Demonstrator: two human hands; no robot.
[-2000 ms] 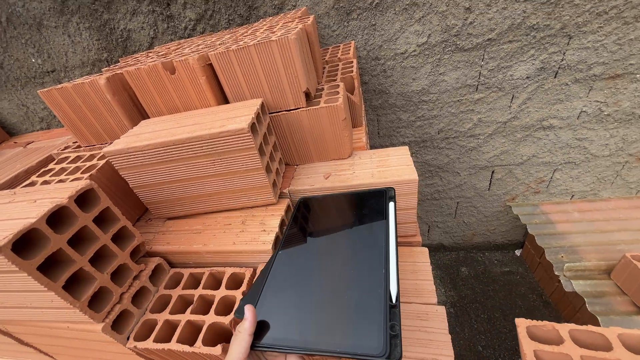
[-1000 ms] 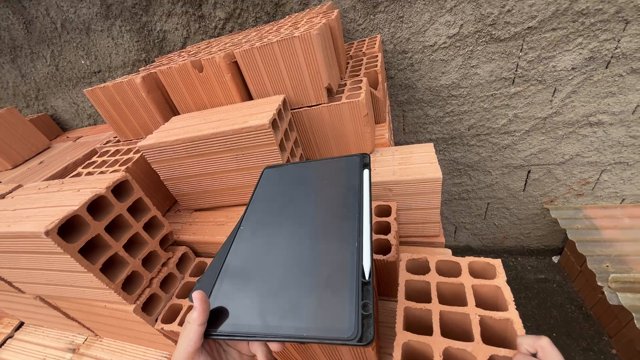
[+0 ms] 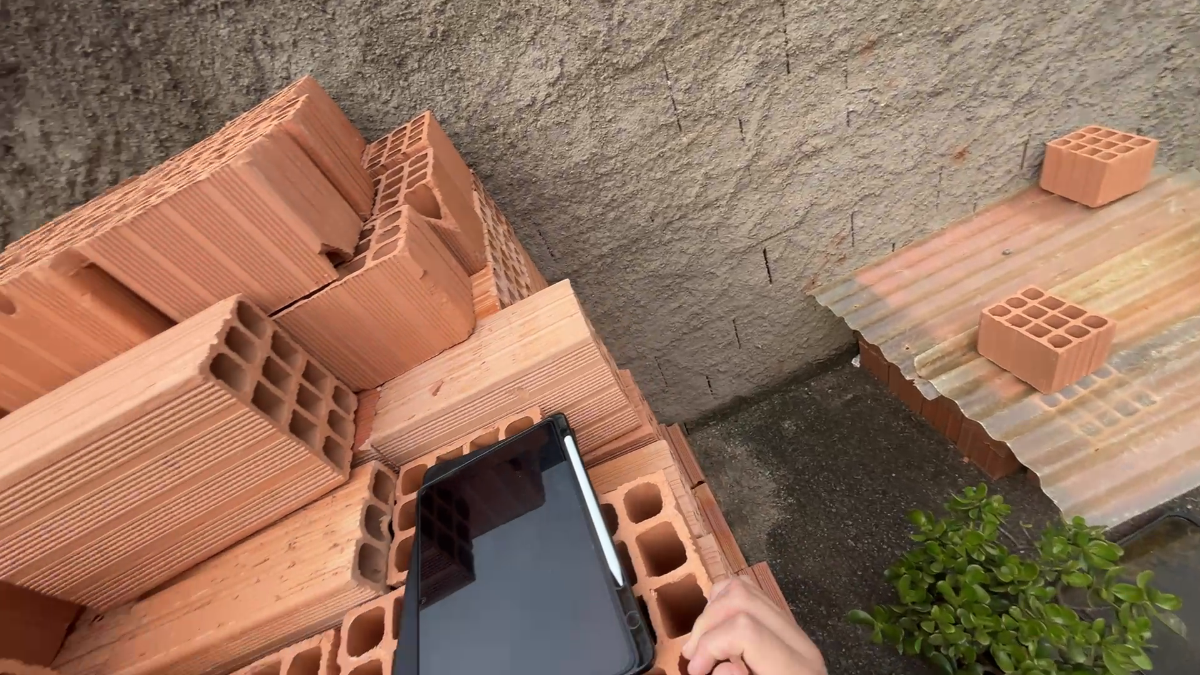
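Observation:
A tablet in a black case (image 3: 516,562) lies tilted across the lower middle, its dark screen facing up and a white stylus (image 3: 592,511) along its right edge. My left hand is out of view. At the bottom, right of the tablet, my right hand (image 3: 755,633) has its fingers curled on the edge of a hollow clay brick (image 3: 667,570), whose open cells face up. The tablet hides part of this brick. Left of the tablet, another hollow clay brick (image 3: 187,441) lies on its side, its cell end toward the tablet.
Stacked bricks (image 3: 216,216) fill the left side against a rough plastered wall (image 3: 656,169). At right, two bricks, one near (image 3: 1045,337) and one far (image 3: 1099,164), stand on a corrugated sheet (image 3: 947,291). Dark ground (image 3: 797,469) and a leafy green plant (image 3: 1012,591) lie below.
The view has swung right, bringing the plant and the bricks on the sheet into sight. My left hand, on the tablet's lower corner earlier, is out of view. My right hand came into sight after the first frame.

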